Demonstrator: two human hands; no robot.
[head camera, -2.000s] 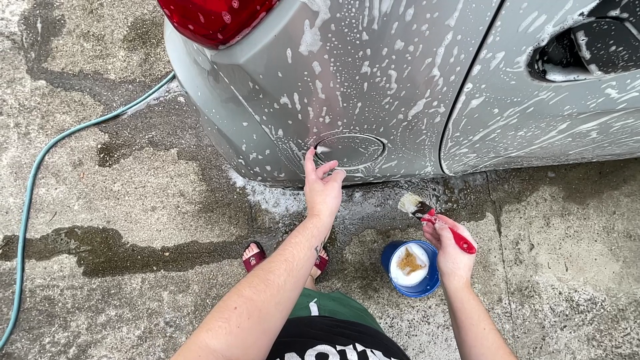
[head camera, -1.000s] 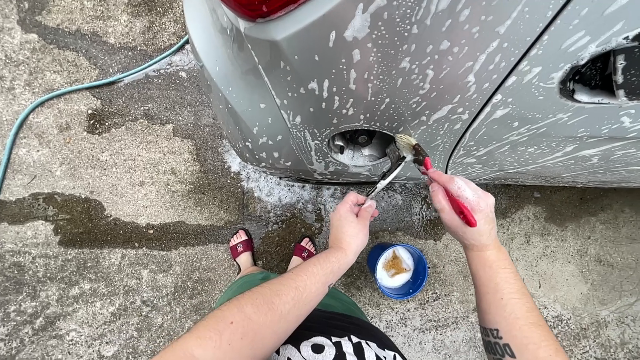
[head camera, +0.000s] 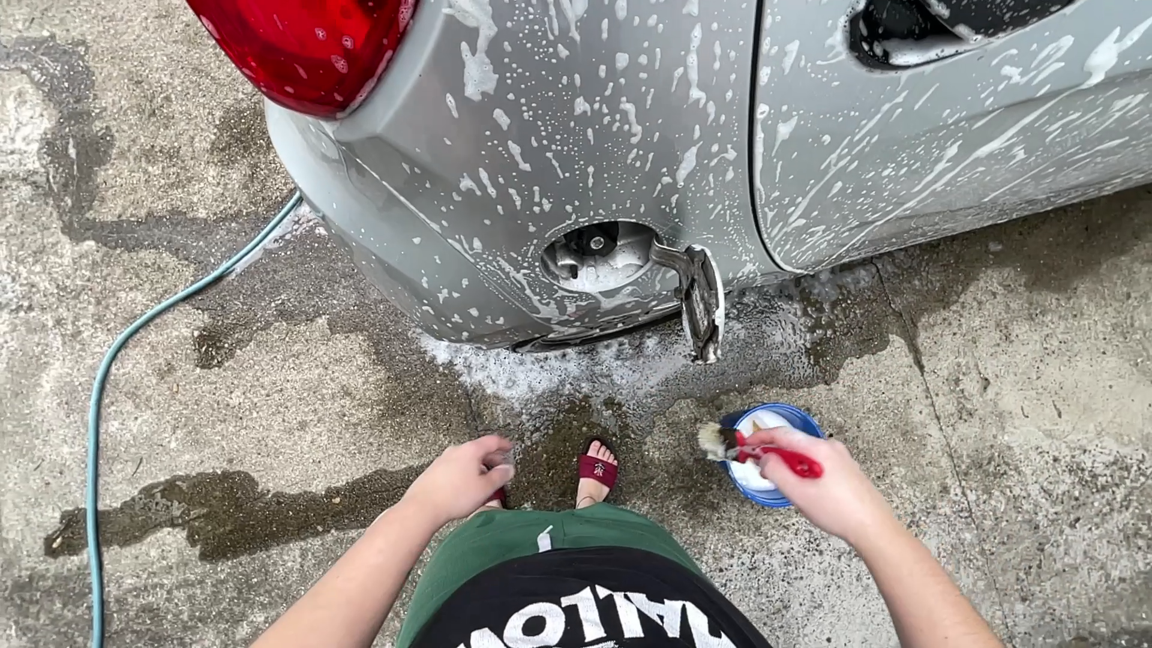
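A detailing brush with a red handle and pale bristles (head camera: 717, 441) is in my right hand (head camera: 823, 486), which is above a blue bucket (head camera: 792, 417) of white suds. My left hand (head camera: 461, 475) hangs over the concrete with its fingers loosely curled, holding nothing that I can see. Ahead of both hands stands the foam-streaked silver car body (head camera: 621, 135). Its fuel filler door (head camera: 704, 304) is swung out to the right, and the filler recess (head camera: 598, 256) shows a dark cap and some suds.
A red tail light (head camera: 315, 49) is at the upper left and a dark door handle recess (head camera: 900, 36) at the upper right. A teal hose (head camera: 135, 324) curves over wet concrete on the left. My feet in maroon slides (head camera: 598, 470) are below the bumper, near foam on the ground.
The fuel door, closed two seconds ago, now stands wide open. Both hands have drawn back from the filler area, where they were one second ago, and the brush is now over the bucket.
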